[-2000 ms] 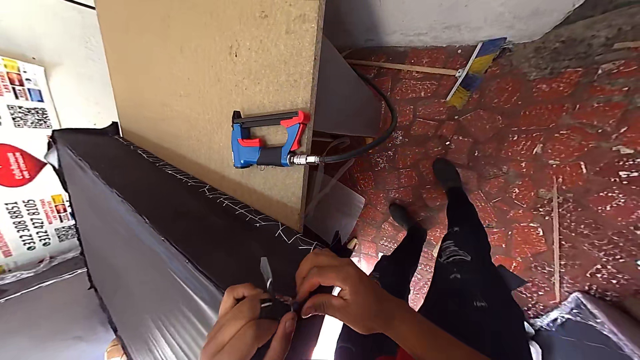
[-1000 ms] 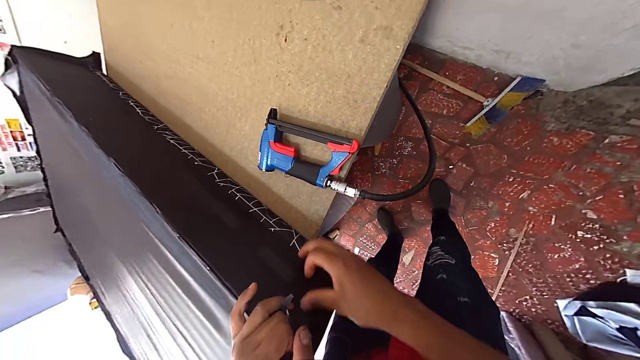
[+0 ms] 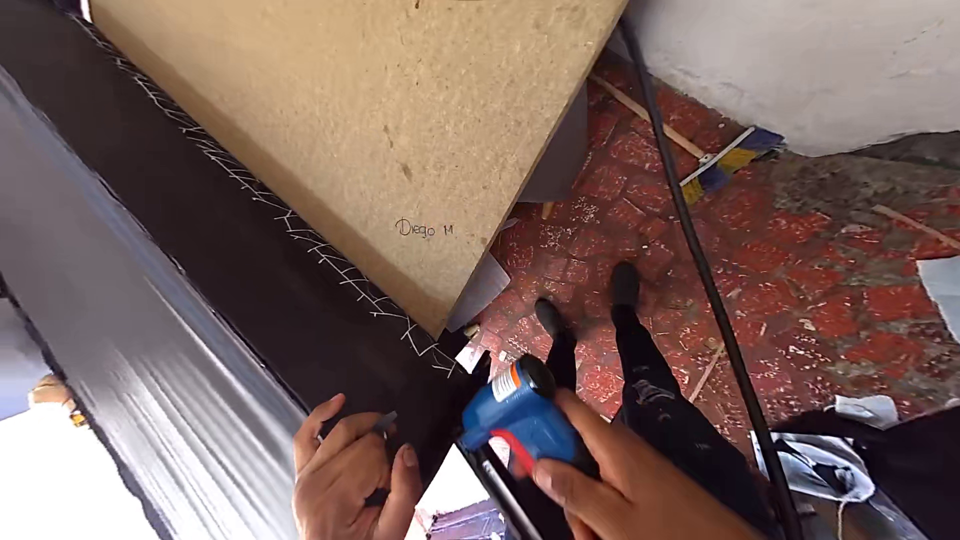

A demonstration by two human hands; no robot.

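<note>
My right hand (image 3: 592,480) grips a blue pneumatic stapler (image 3: 525,420) with a red trigger, at the bottom centre; its nose points left, close to the corner of the dark cloth. Left of it, my left hand (image 3: 349,472) has its fingers curled around a small dark object (image 3: 385,422), too unclear to name. That hand is at the lower end of the black fabric (image 3: 285,300). White zigzag stitching (image 3: 315,247) runs along the fabric's edge beside a bare fibreboard panel (image 3: 360,135).
A black air hose (image 3: 694,255) runs down the right side. A broom (image 3: 724,165) lies on the red stone floor (image 3: 825,277) by the white wall (image 3: 810,67). My legs and feet are below the panel's corner. Dark cloth (image 3: 915,465) lies at the lower right.
My right hand has left the fabric beside my left hand and taken hold of the stapler, which lay on the panel in both earlier frames. The hose has moved with it.
</note>
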